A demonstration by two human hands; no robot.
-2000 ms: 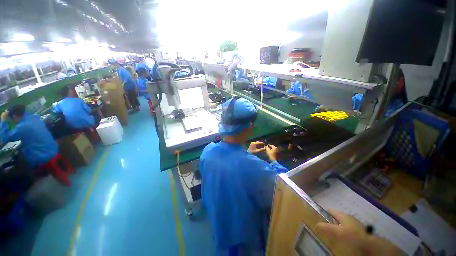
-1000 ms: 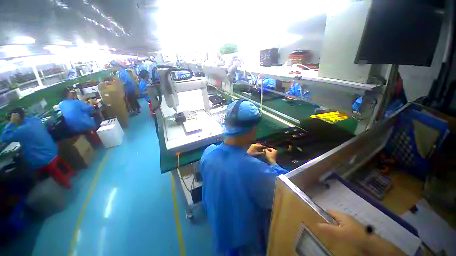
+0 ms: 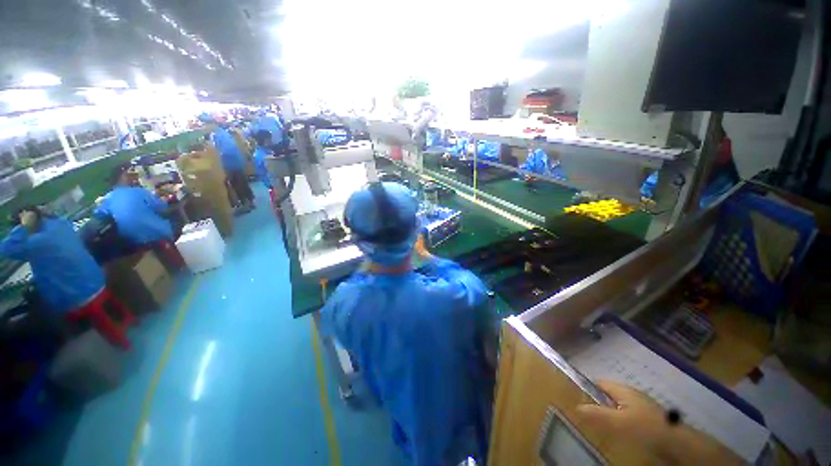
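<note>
My right hand is at the lower right, cut off by the bottom edge. It rests over the wooden desk partition, beside a clipboard with printed record sheets. A small dark spot shows on the hand. Its fingers blur together, so I cannot tell whether they grip the partition's edge. My left hand is not in view.
A worker in a blue smock and cap stands at the green bench, beside a white benchtop machine. Yellow trays lie farther along. A calculator and blue file rack are on the desk. Seated workers are left.
The worker in front has shifted left towards the machine, and an arm now reaches forward near a blue-edged object on the bench. My right hand has stayed on the partition.
</note>
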